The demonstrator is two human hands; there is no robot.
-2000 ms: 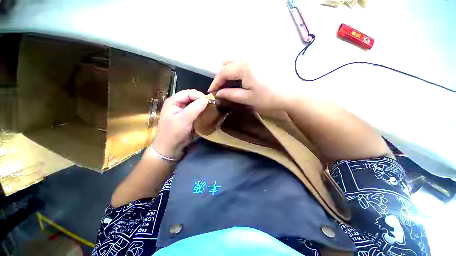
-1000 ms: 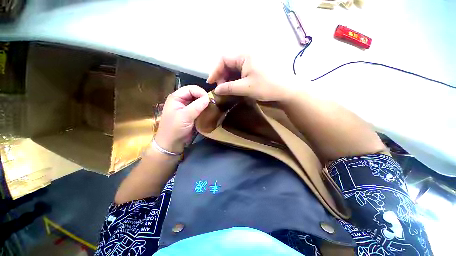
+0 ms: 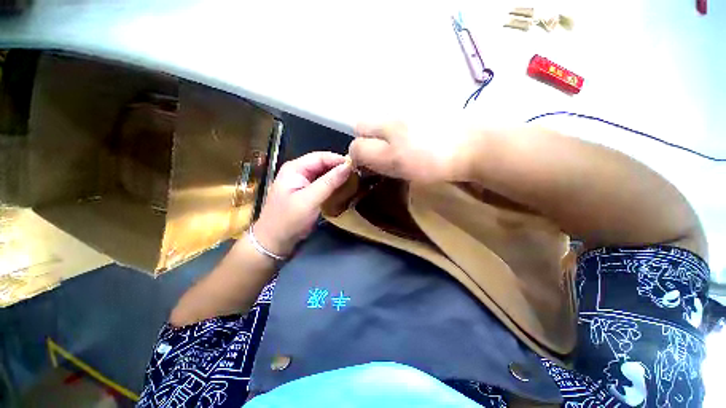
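Observation:
A brown bag body (image 3: 470,231) lies open across my lap, against the table edge, its upper left corner at my fingertips. My left hand (image 3: 302,195) pinches that corner between thumb and forefinger. My right hand (image 3: 406,151) is closed over the same corner from the other side, its fingertips touching or nearly touching my left ones. The small tab at the corner is mostly hidden by the fingers. Whether a small tool is in my right hand cannot be told.
On the white table (image 3: 318,48) lie pink-handled snips (image 3: 471,56), a dark cord (image 3: 621,127), a red block (image 3: 555,74) and tan offcuts (image 3: 540,20). A red thing is at the top right edge. An open cardboard box (image 3: 207,175) stands below the table at left.
My right hand has turned and closed over the corner, and its forearm has swung outward, showing more of the bag. The tab that showed between the fingertips is now mostly covered.

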